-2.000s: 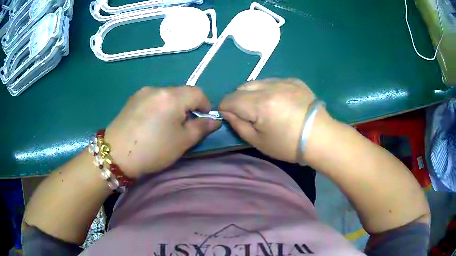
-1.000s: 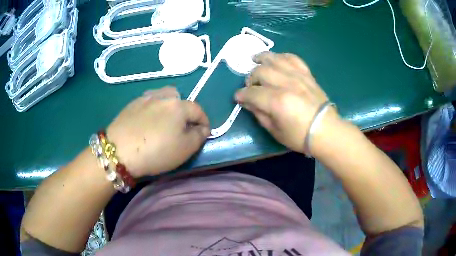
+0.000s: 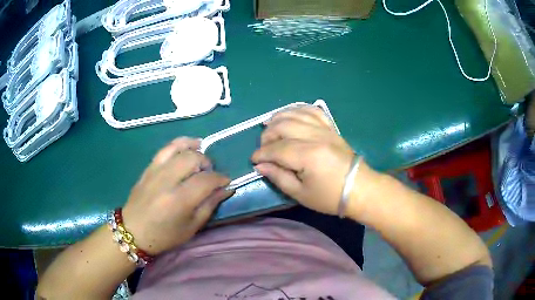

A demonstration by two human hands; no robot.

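Note:
A white long oval frame [image 3: 249, 125] lies at a slant on the green table under both hands. Its narrow bar shows past my right hand, and its disc is hidden under that hand. My left hand [image 3: 176, 190] grips the near left end, with the fingertips on the lower rail. My right hand [image 3: 305, 155] covers the disc end, with thumb and fingers at the frame's rails. Whether a strip is in the fingers cannot be told.
White frames [image 3: 198, 92] overlap in a row at the back centre, with stacked frames [image 3: 50, 105] at the left. Thin strips [image 3: 302, 29] lie before a cardboard carton [image 3: 317, 8]. A white cord [image 3: 450, 35] and a bag with a yellow block [image 3: 498, 53] are at the right.
The worked frame has turned flatter, its disc end moving right and down. My right hand has moved down onto that end. The view has shifted, showing more strips and the carton.

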